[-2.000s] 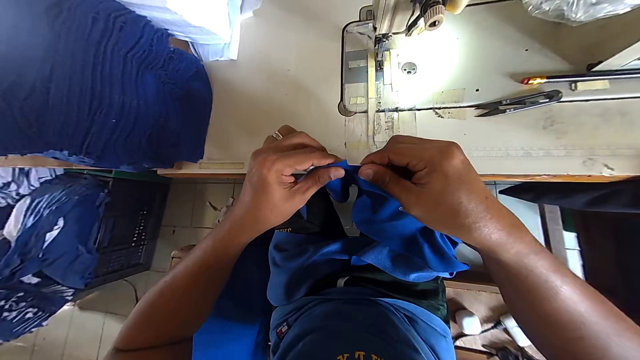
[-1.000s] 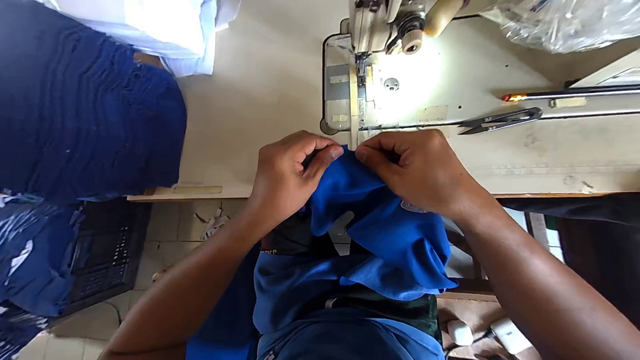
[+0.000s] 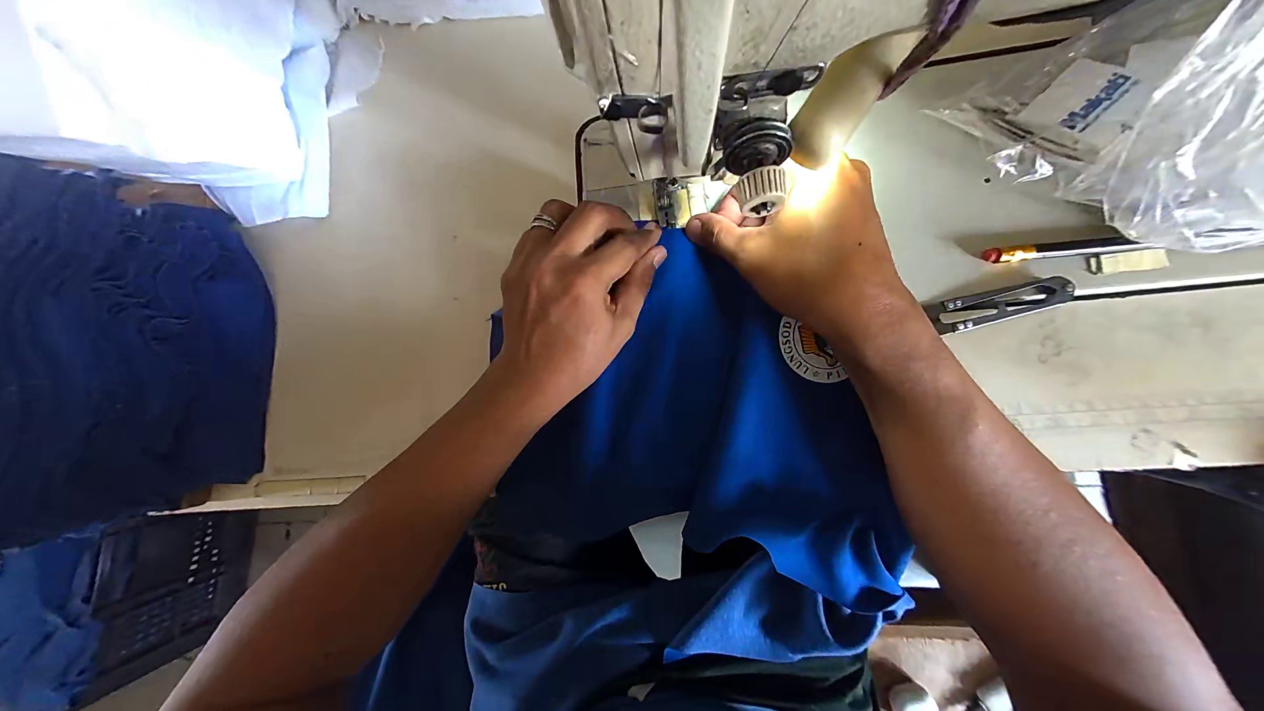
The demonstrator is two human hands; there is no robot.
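A blue fabric piece (image 3: 652, 395) with a round printed emblem hangs from the sewing machine's presser foot (image 3: 671, 202) over the table edge towards my lap. My left hand (image 3: 578, 286), a ring on one finger, pinches the top edge of the cloth just left of the foot. On the other side, my right hand (image 3: 815, 252) holds the same edge between thumb and fingers, its fingertips partly hidden behind the machine's ribbed knob (image 3: 762, 190). Whether the foot is down on the cloth cannot be told.
Stacked dark blue fabric (image 3: 128, 365) and white cloth (image 3: 197, 99) lie at left. Thread snips (image 3: 1002, 303), a pencil (image 3: 1062, 249) and a clear plastic bag (image 3: 1155, 128) are at right. The machine head (image 3: 671, 59) stands above my hands; a black crate (image 3: 163, 583) is below the table.
Both hands have moved forward from the table's front edge to the presser foot, carrying the blue fabric with them. The cloth now spreads flatter below my hands.
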